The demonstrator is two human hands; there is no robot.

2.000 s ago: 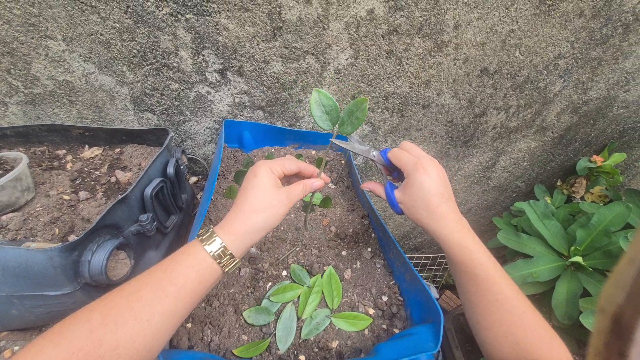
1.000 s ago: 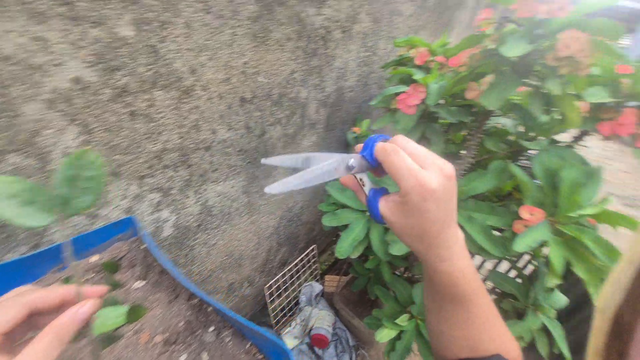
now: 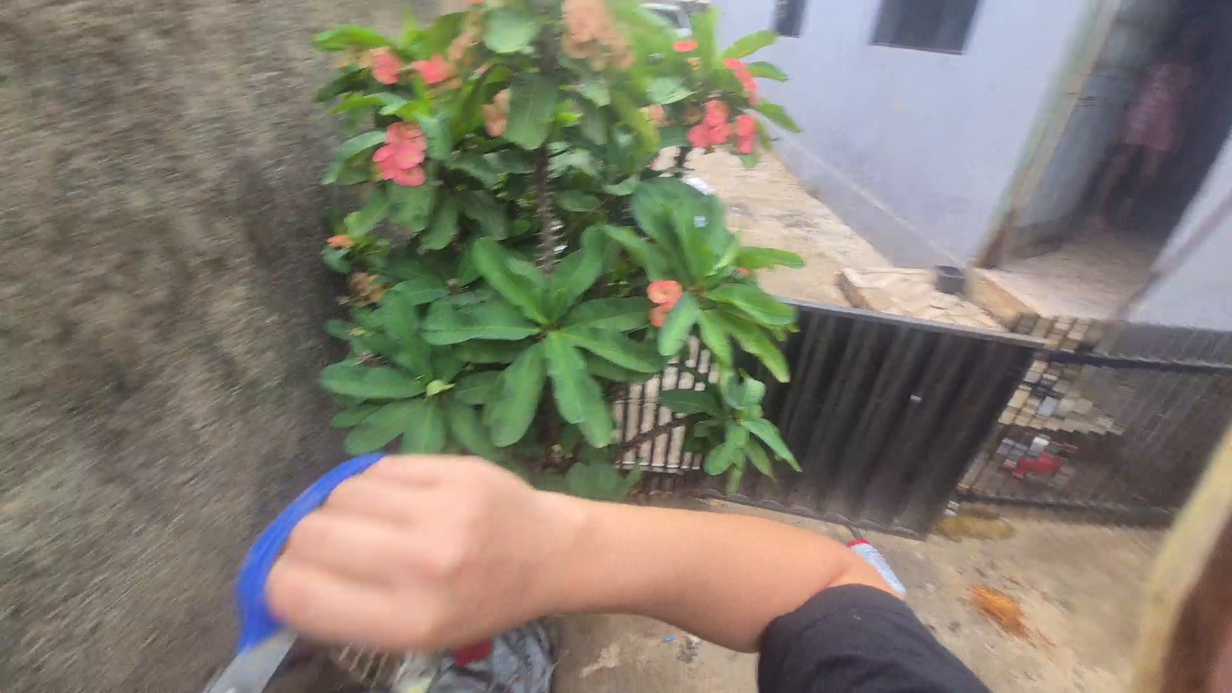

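Observation:
My right hand (image 3: 414, 553) is closed around the blue handles of a pair of scissors (image 3: 298, 544) at the lower left. The metal blades point down and left and run out of the frame at the bottom edge, so I cannot tell whether they are apart. Behind the hand stands a crown-of-thorns plant (image 3: 558, 327) with green leaves and pink-red flowers. My left hand is out of view, as are the blue planter and the leafy stem.
A rough concrete wall (image 3: 164, 318) fills the left side. A dark corrugated metal panel (image 3: 866, 414) stands behind the plant at the right. Below the hand lies a crumpled grey plastic sheet (image 3: 500, 664). A person (image 3: 1155, 106) stands in a doorway at the upper right.
The view has swung far to the right. My left hand, the leafy stem and the blue planter have left it. The scissors pointed left a second ago and now point down and left.

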